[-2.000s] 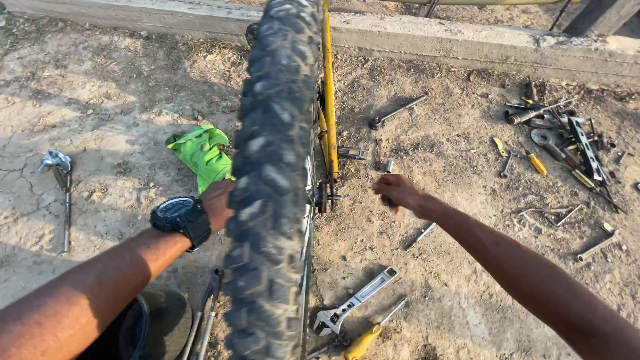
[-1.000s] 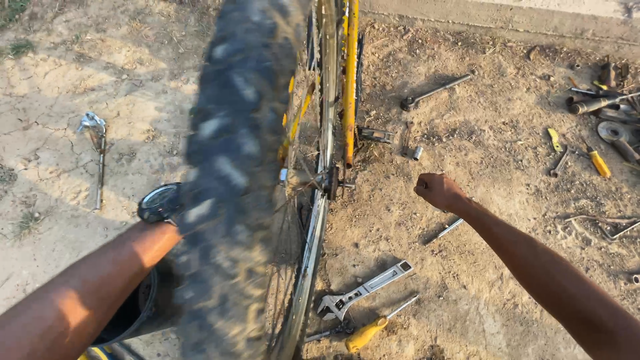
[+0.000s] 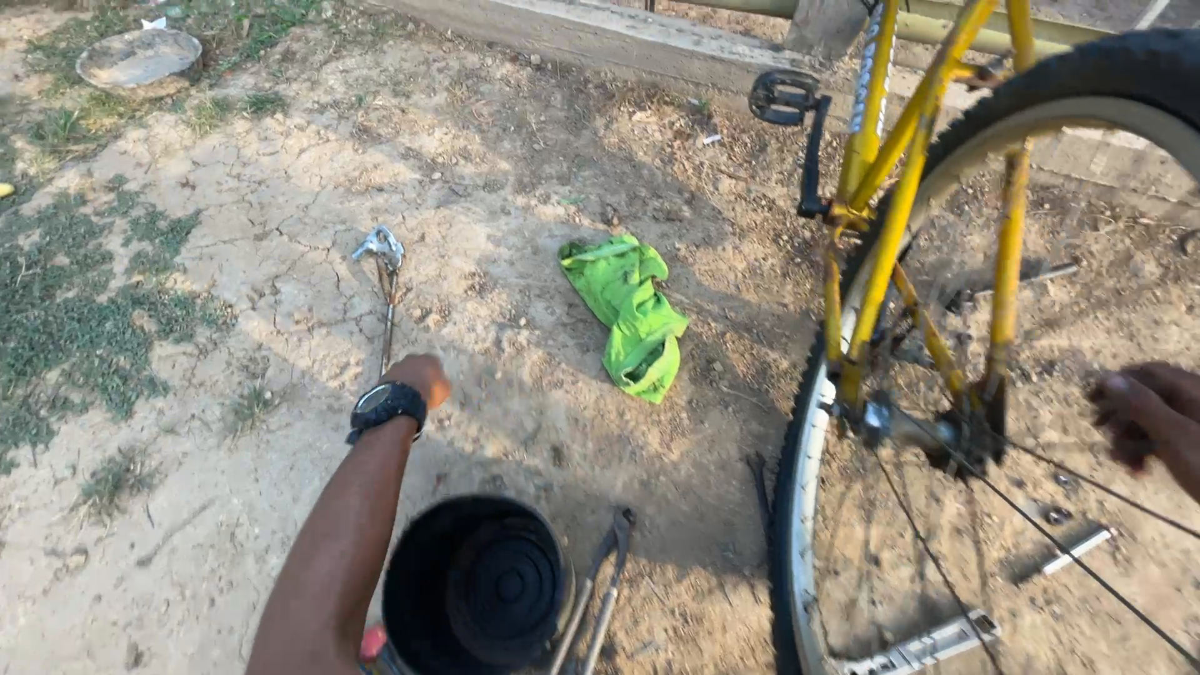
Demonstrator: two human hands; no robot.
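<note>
A yellow bicycle frame (image 3: 886, 169) with its wheel and black tyre (image 3: 797, 553) stands at the right. My left hand (image 3: 422, 378), below a black wristwatch, is at the near end of a metal tool (image 3: 388, 309) with a silvery head lying on the dirt; whether the fingers grip it cannot be told. My right hand (image 3: 1146, 412) hovers at the right edge, right of the wheel hub (image 3: 914, 431), its fingers curled and blurred; nothing shows clearly in it. A bright green cloth (image 3: 633, 314) lies crumpled between my left hand and the wheel.
A black bucket (image 3: 473, 586) stands near my left forearm, with long-handled pliers (image 3: 600, 586) beside it. An adjustable wrench (image 3: 923, 647) and a metal bar (image 3: 1076, 551) lie behind the spokes. A concrete kerb (image 3: 647, 42) runs along the back; grass (image 3: 75, 300) grows at left.
The view has swung far to the left. My left hand, behind or beside the tyre earlier, is now out over the ground by the silvery-headed tool.
</note>
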